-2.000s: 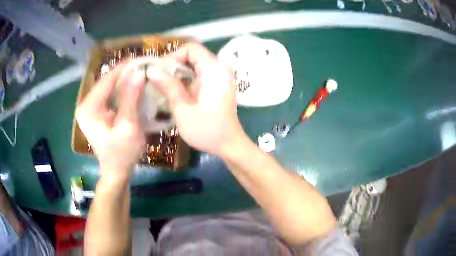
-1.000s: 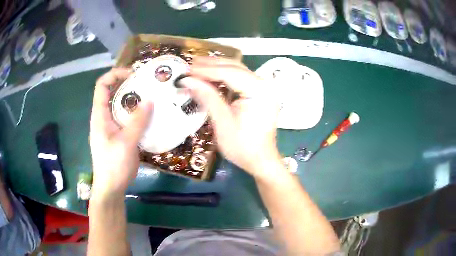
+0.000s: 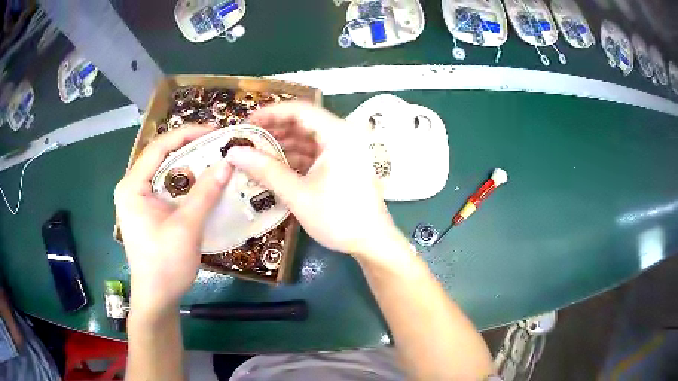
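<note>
A white housing cover (image 3: 230,212) is held open side up above the parts box (image 3: 290,257). My left hand (image 3: 160,216) grips its left side, thumb on the inner face. My right hand (image 3: 320,178) is at its right and upper side, thumb and fingertips at the upper hole, where a dark copper ring (image 3: 238,146) shows partly under them. Another ring (image 3: 178,181) sits in the left hole. A small grille lies near the right edge. The brown cardboard box below is full of shiny copper rings. A white stacked cover (image 3: 412,152) lies right of the box, partly behind my right hand.
A screwdriver (image 3: 477,199) lies at the right beside a small grey disc (image 3: 425,235). A hammer (image 3: 245,310) lies below the box, a smartphone (image 3: 64,260) at the left. Housings with circuit boards (image 3: 476,26) stand beyond the white strip (image 3: 476,78). A metal post (image 3: 104,48) rises upper left.
The cover in my hands has turned and shifted slightly down. My right thumb has moved from near the grille onto the upper hole. The camera view has shifted too.
</note>
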